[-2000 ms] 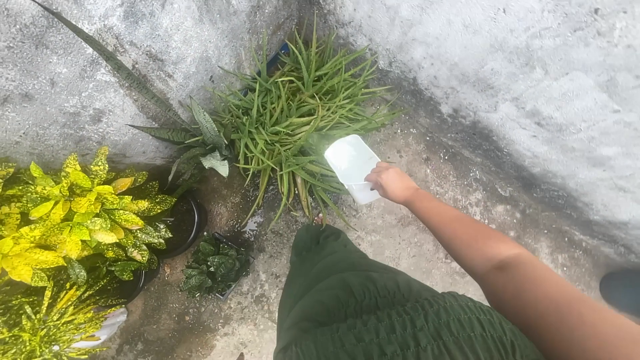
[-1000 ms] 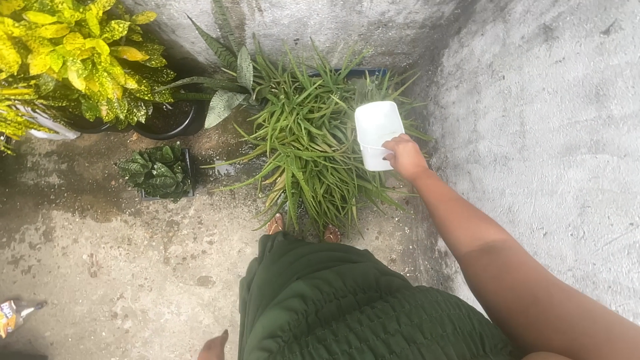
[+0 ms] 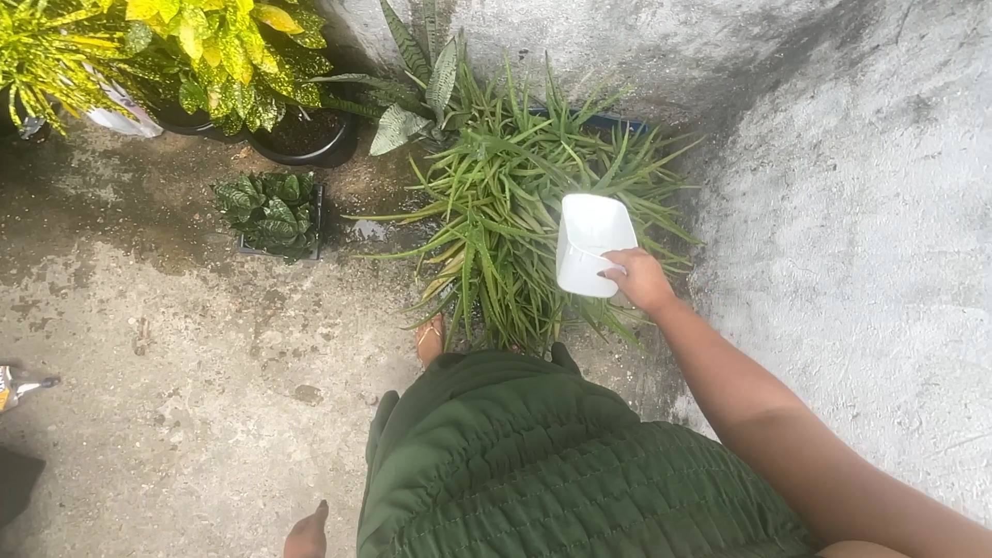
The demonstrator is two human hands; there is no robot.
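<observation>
My right hand (image 3: 639,280) grips the rim of a white plastic container (image 3: 597,240), which is tilted over the right part of a dense aloe-like plant (image 3: 496,209). The inside of the container faces up toward me, and its contents cannot be made out. At the bottom left of my green dress (image 3: 542,457), my left hand (image 3: 306,536) hangs low, partly cut off by the frame edge; nothing shows in it. Behind the long leaves, part of a blue planter (image 3: 612,122) is visible against the wall.
A small leafy plant (image 3: 271,209) in a dark square pot stands left. Beyond it are a round black pot (image 3: 306,143), a yellow-green croton (image 3: 225,54) and a snake plant (image 3: 422,85). Rough concrete walls (image 3: 852,232) meet at the corner. A plastic packet (image 3: 15,387) lies far left.
The white container, in my right hand throughout, has moved from the plant's edge to over its right part. The view has turned. My left hand has come into view since the earliest frame.
</observation>
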